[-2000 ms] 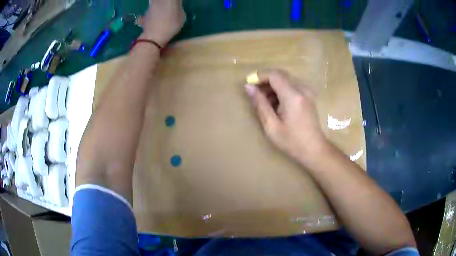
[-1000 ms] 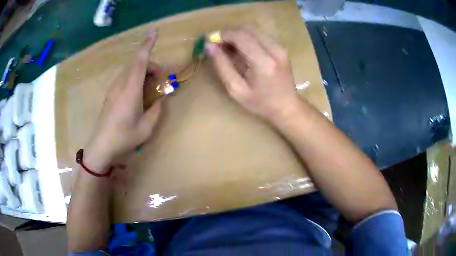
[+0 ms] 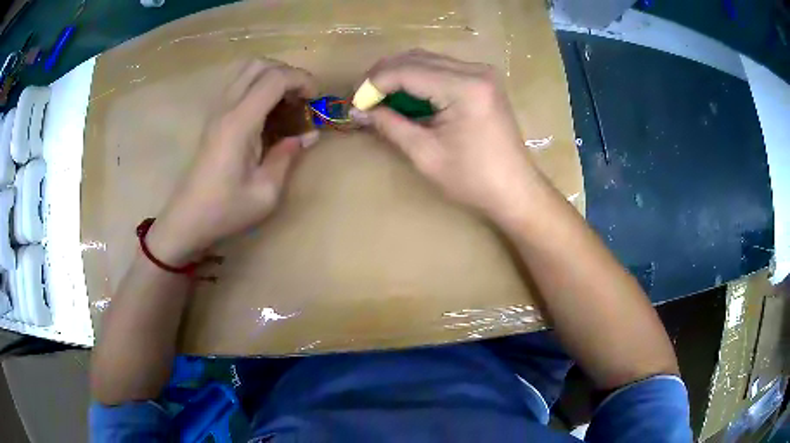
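My left hand (image 3: 247,147) holds the blue battery (image 3: 321,110) by its body; most of it is hidden in the fingers and only the wired end shows. My right hand (image 3: 450,121) holds the green circuit board (image 3: 411,105) between thumb and fingers, partly hidden. A pale yellow finger cot (image 3: 368,94) covers a right fingertip. Thin red, yellow and dark lead wires (image 3: 338,118) run between the battery end and the right fingertips. Both hands are over the brown cardboard sheet (image 3: 372,260), close together.
Stacked white housings (image 3: 31,203) stand on the white surface at the left. A blue battery (image 3: 59,48) lies on the green bench (image 3: 113,22) at the upper left. A thin rod (image 3: 592,104) lies on the dark mat (image 3: 676,173) at the right. An open carton (image 3: 736,355) is at the lower right.
My left hand came back from the green bench with the wired battery and board. Both hands have since drawn together, and my right hand has hold of the board.
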